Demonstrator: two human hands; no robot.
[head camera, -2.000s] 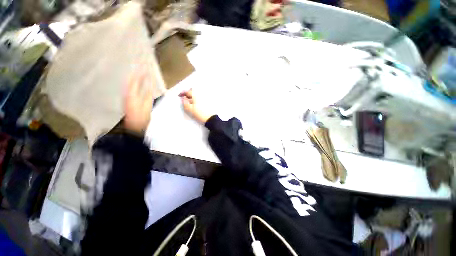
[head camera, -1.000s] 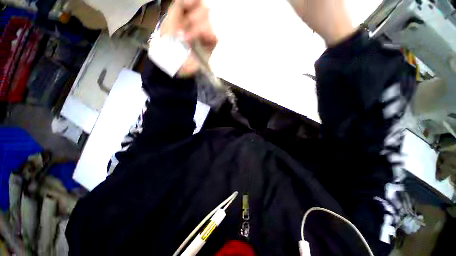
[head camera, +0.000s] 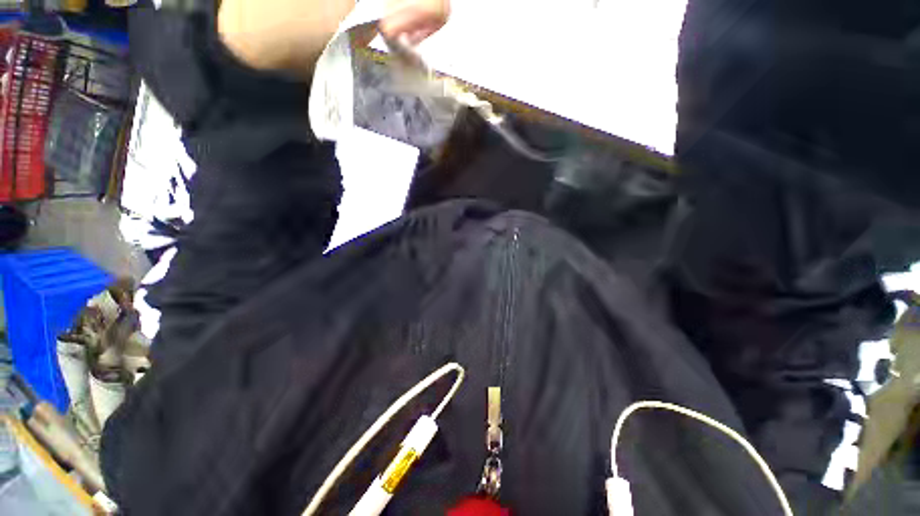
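Observation:
My left hand (head camera: 293, 32) is at the top edge, partly cut off, with its fingertips over the white table's (head camera: 575, 60) near edge. It holds a pale strip (head camera: 331, 93) that curls down beside the fingers. A greyish, crumpled piece (head camera: 404, 109) with a thin whitish tail hangs below the fingertips at the table edge; whether it joins the strip is unclear. My right hand is out of the picture; only the dark right sleeve shows at the upper right.
A white sheet or board (head camera: 375, 186) lies between the left sleeve and the lap. At the left are a red crate (head camera: 25, 116), a blue bin (head camera: 50, 317) and grey-beige rolls (head camera: 106, 393). White cords (head camera: 398, 474) hang on the jacket.
The view has tilted down towards the lap. My left hand left the large beige panel and now holds the strip near the table edge. My right hand has gone out of the picture.

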